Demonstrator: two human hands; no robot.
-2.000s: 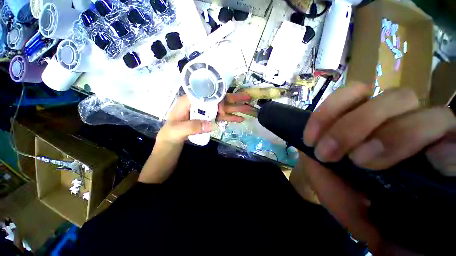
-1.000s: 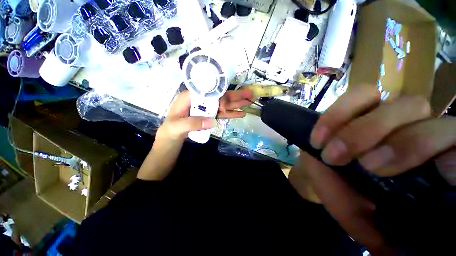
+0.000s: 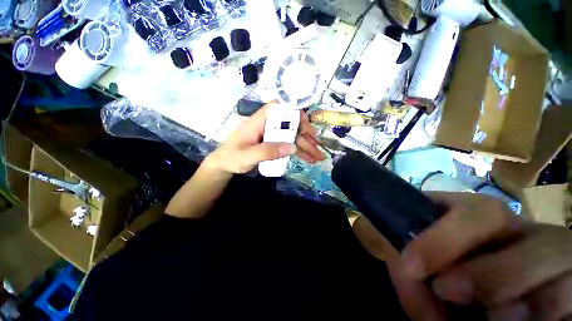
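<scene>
My left hand (image 3: 248, 147) holds a white handheld fan body (image 3: 281, 128) by its short handle, the thumb across the front. Its round ringed head points up and away from me, over the bench. A small dark square shows on the handle below the head. My right hand (image 3: 467, 257), large and partly cut off by the frame's lower right, is closed around a thick black electric screwdriver (image 3: 382, 194). The driver's tip points up and left toward my left fingertips and does not touch the fan body. Any screw at the tip is too small to tell.
Dark panels in a clear blister tray (image 3: 169, 22) lie at the back left, with white fan bodies (image 3: 98, 41) beyond. An open carton of small pastel pieces (image 3: 461, 128) stands right, another carton (image 3: 59, 219) lower left. Plastic film (image 3: 150, 128) hangs at the bench edge.
My left hand and the fan body have shifted right in the view. My right hand and screwdriver have moved lower, the driver now tilted more steeply. The right carton shows more fully.
</scene>
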